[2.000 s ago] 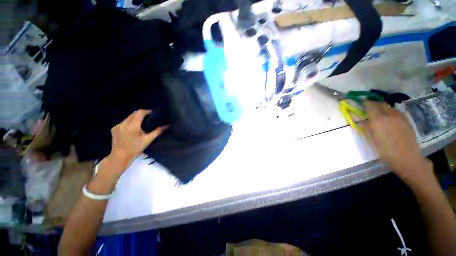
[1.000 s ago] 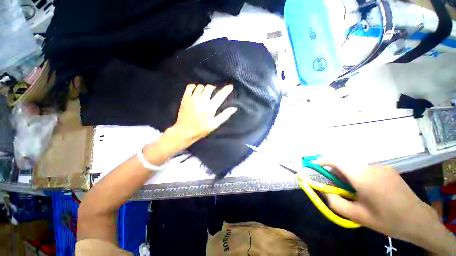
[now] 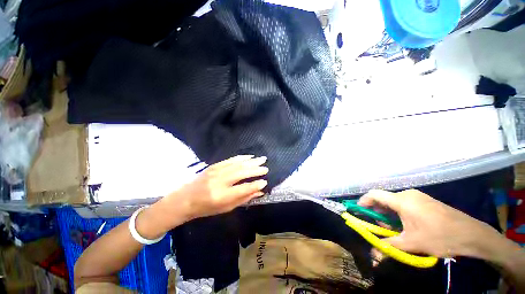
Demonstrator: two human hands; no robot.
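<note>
A black garment piece (image 3: 190, 86) with a shiny mesh-look part (image 3: 276, 86) lies on the white table, its rounded edge to the right. My left hand (image 3: 230, 182) holds the piece's lower end at the table's front edge, fingers bent on the cloth. My right hand (image 3: 423, 221) holds the scissors (image 3: 380, 235), which have one green and one yellow handle. Their blades point left towards the cloth's lower end, at the table edge; whether the tips touch the cloth is unclear.
The blue lamp (image 3: 423, 20) and part of the machine are at the top right. Black cloth (image 3: 98, 28) is heaped at the upper left. Brown cardboard (image 3: 60, 161) lies at the left. A clear tray (image 3: 514, 123) and small black scrap (image 3: 495, 91) are at the right.
My right hand has picked up the scissors from beside the machine and brought them to the front edge. My left hand has moved down to the cloth's lower end, and the cloth lies more spread.
</note>
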